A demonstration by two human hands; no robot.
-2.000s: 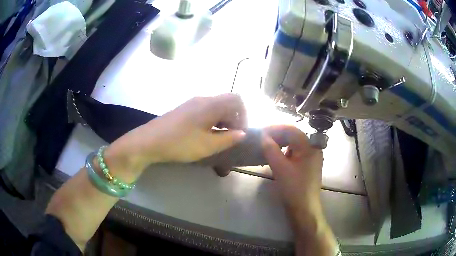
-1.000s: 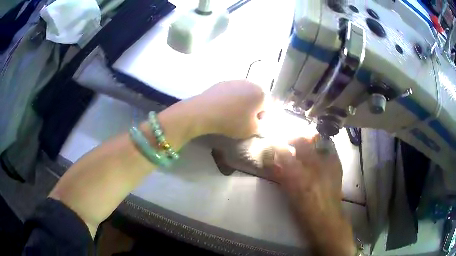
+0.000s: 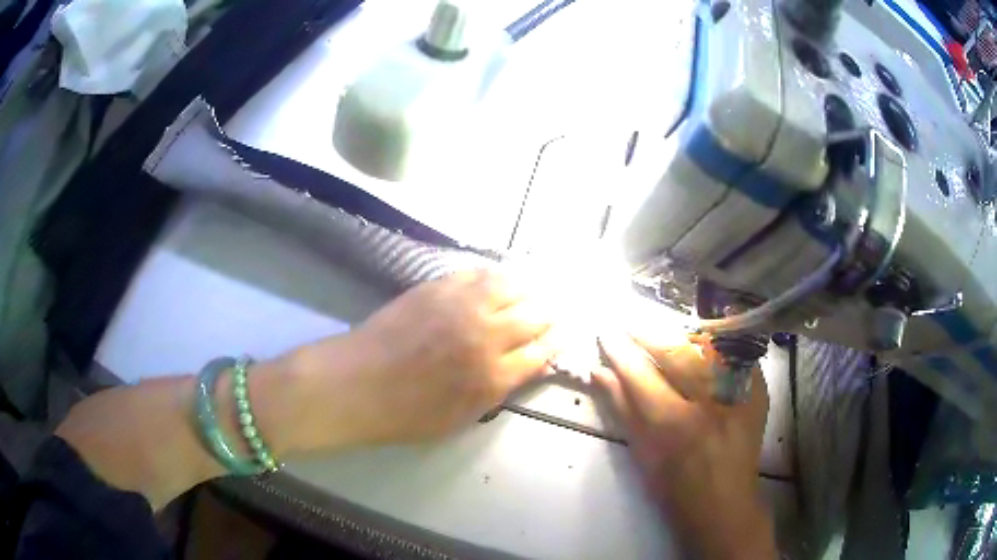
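The dark fabric strip runs from the upper left towards the needle area, grey side up with a dark edge. My left hand lies on its near end, fingers bent, just left of the needle. My right hand is beside it under the machine head, fingertips close to the left ones; the glare hides what they pinch. The sewing machine stands above my right hand. The presser foot and needle are lost in the glare.
The gooseneck lamp stands beyond the strip. A white cloth piece lies on grey garment parts at far left, beside black pieces. Sewn grey strips hang right of the needle.
The strip's far end has turned grey side up and now lies straighter towards the needle. My left hand has moved down and back left from the needle. The view has shifted slightly.
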